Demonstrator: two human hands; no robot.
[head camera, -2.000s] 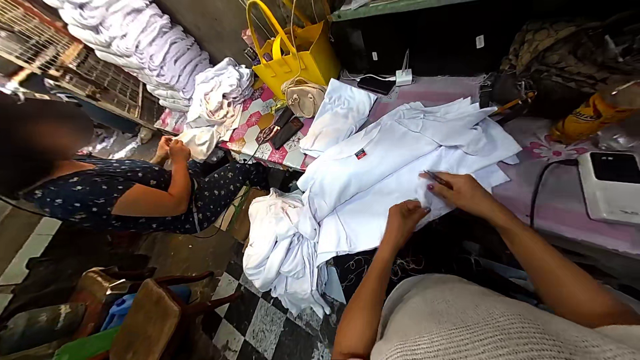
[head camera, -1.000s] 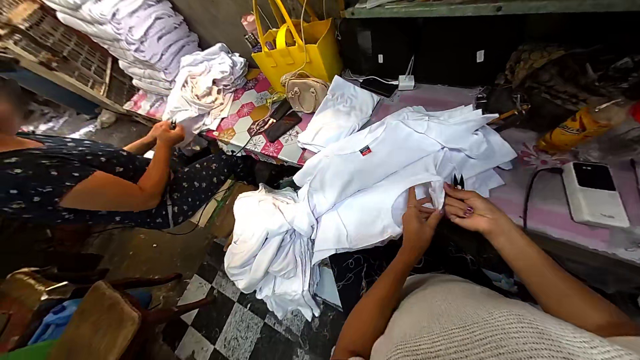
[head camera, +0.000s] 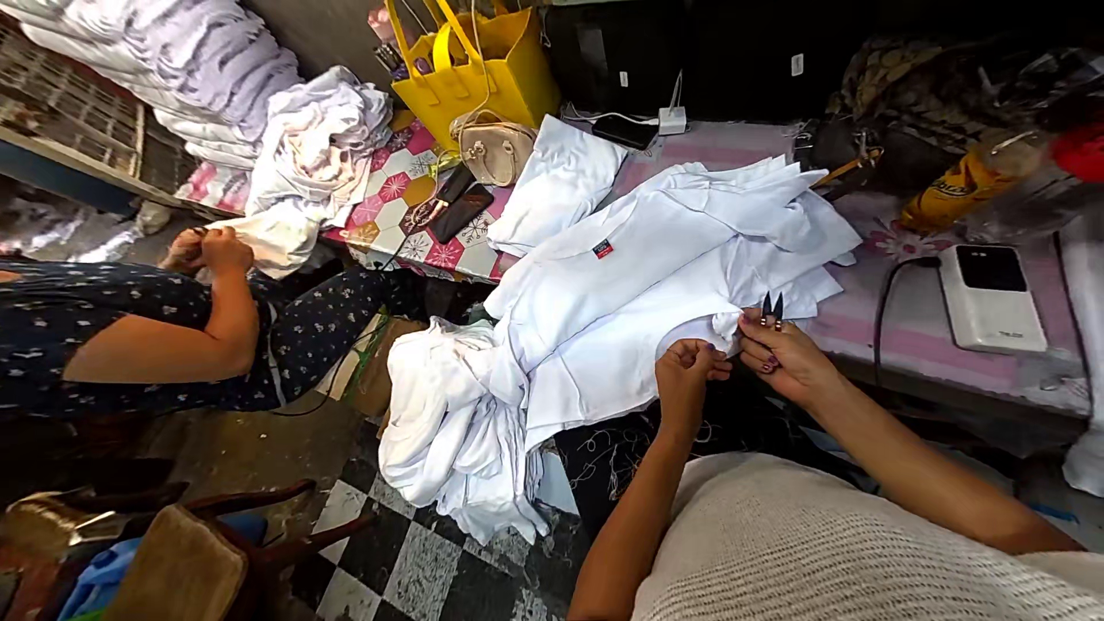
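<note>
White garments (head camera: 604, 319) lie in a layered pile on the table, the top one bearing a small dark and red label (head camera: 602, 248). At the edge nearest me, my left hand (head camera: 690, 366) has its fingers bent against the white cloth. Just beside it, my right hand (head camera: 780, 354) holds small thread snips (head camera: 771, 312), blades pointing up and away from me, and also pinches a bunched bit of the cloth. More white garments (head camera: 448, 414) hang over the table's left side toward the floor.
A person (head camera: 172, 336) sits at the left, hands on pale cloth. A yellow bag (head camera: 483, 78), a beige purse (head camera: 493, 151), phones and a folded white garment (head camera: 561, 177) stand or lie behind the pile. A white power bank (head camera: 992, 297) with a cable lies at right. Wooden chairs (head camera: 177, 565) stand lower left.
Two seconds ago my hands were over the flatter cloth; now they hold its near edge bunched up. The snips have turned upright in my right hand.
</note>
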